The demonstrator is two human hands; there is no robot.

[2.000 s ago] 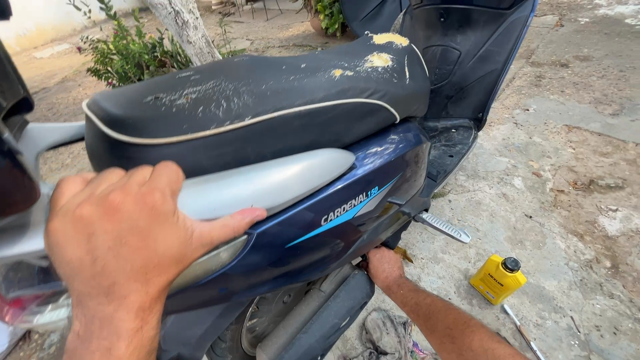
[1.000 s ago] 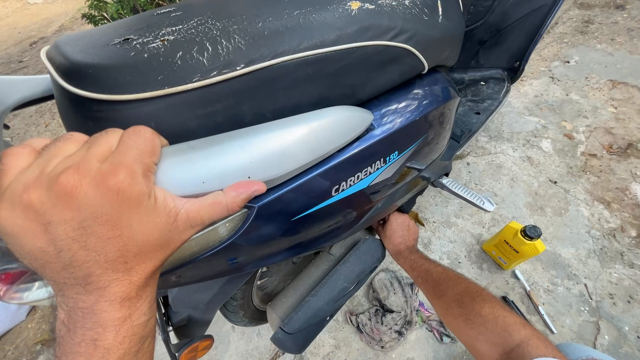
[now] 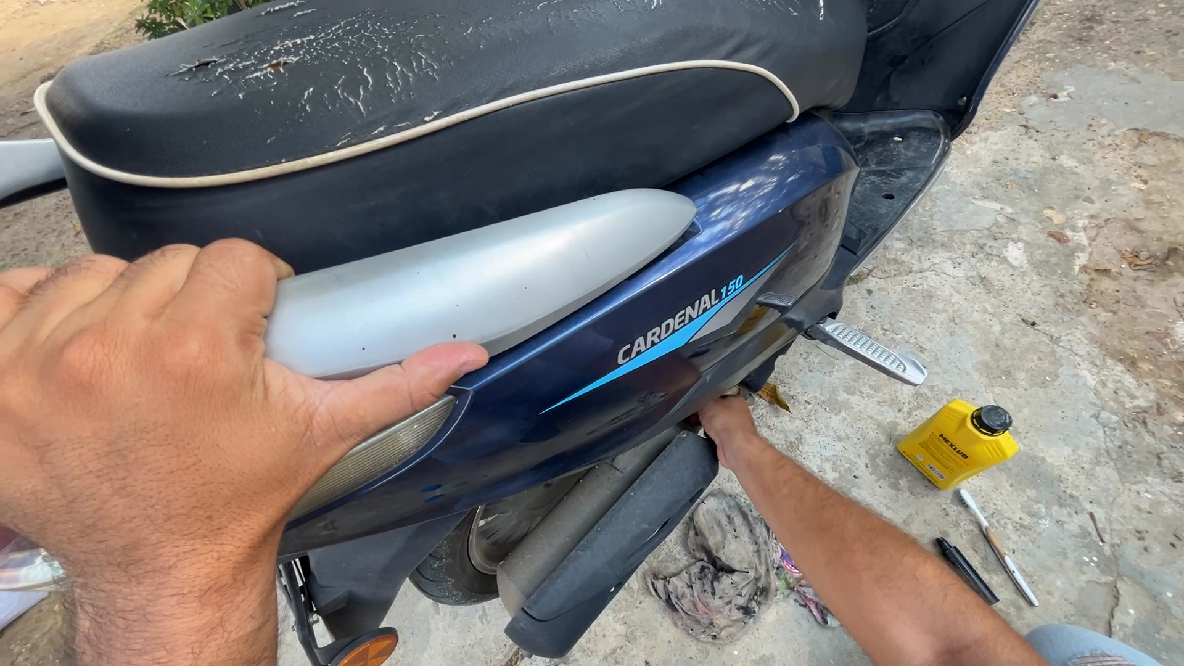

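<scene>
A dark blue scooter's side panel [image 3: 555,388] fills the middle of the view, below a worn black seat [image 3: 462,139] with white piping. My left hand [image 3: 185,379] is wrapped around the rear of the silver grab rail [image 3: 481,277], its thumb lying along the lower edge by the tail light lens [image 3: 388,453]. Under the panel, just above the front end of the exhaust muffler [image 3: 615,546], reaches my right hand [image 3: 726,421]; its fingers are hidden behind the bodywork, so what they touch cannot be seen.
On the concrete at the right stand a yellow oil bottle [image 3: 957,444] with a black cap, a toothbrush [image 3: 999,546] and a black marker-like object [image 3: 967,569]. A dirty rag [image 3: 717,573] lies beside the muffler. A metal footrest [image 3: 869,351] sticks out from the scooter.
The view has come closer and tilted down toward the scooter. Both hands keep their places, the left on the grab rail and the right under the side panel.
</scene>
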